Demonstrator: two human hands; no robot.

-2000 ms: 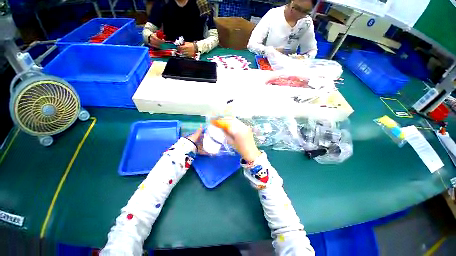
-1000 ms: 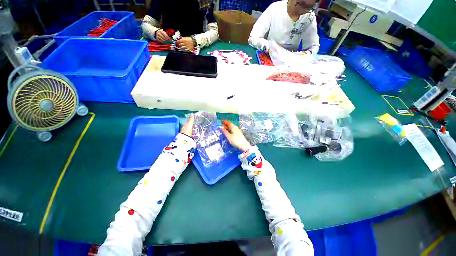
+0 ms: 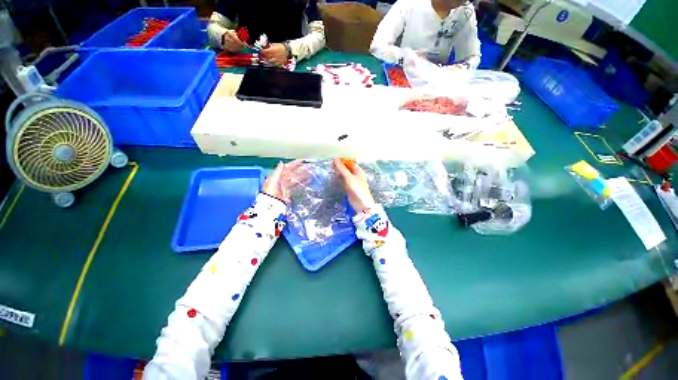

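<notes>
A clear poly bag (image 3: 316,204) with dark grey contents lies over a shallow blue tray (image 3: 315,260) in front of me. My left hand (image 3: 279,180) holds the bag's upper left side. My right hand (image 3: 352,182) holds its upper right side, with a bright orange spot (image 3: 348,162) at the fingertips; I cannot tell what that is. A second blue tray (image 3: 219,208) lies to the left and looks empty. Whether the grey mass is inside the bag or under it is hard to tell.
A long cream block (image 3: 260,133) crosses the bench behind my hands, with a black tablet (image 3: 279,86) on it. A fan (image 3: 61,152) and deep blue bin (image 3: 141,96) stand left. A clear bag with black parts (image 3: 491,211) lies right. Two people sit opposite.
The bag was bunched up with white showing between my hands; now it is spread over the tray, with dark grey showing through. Both hands are at its upper corners.
</notes>
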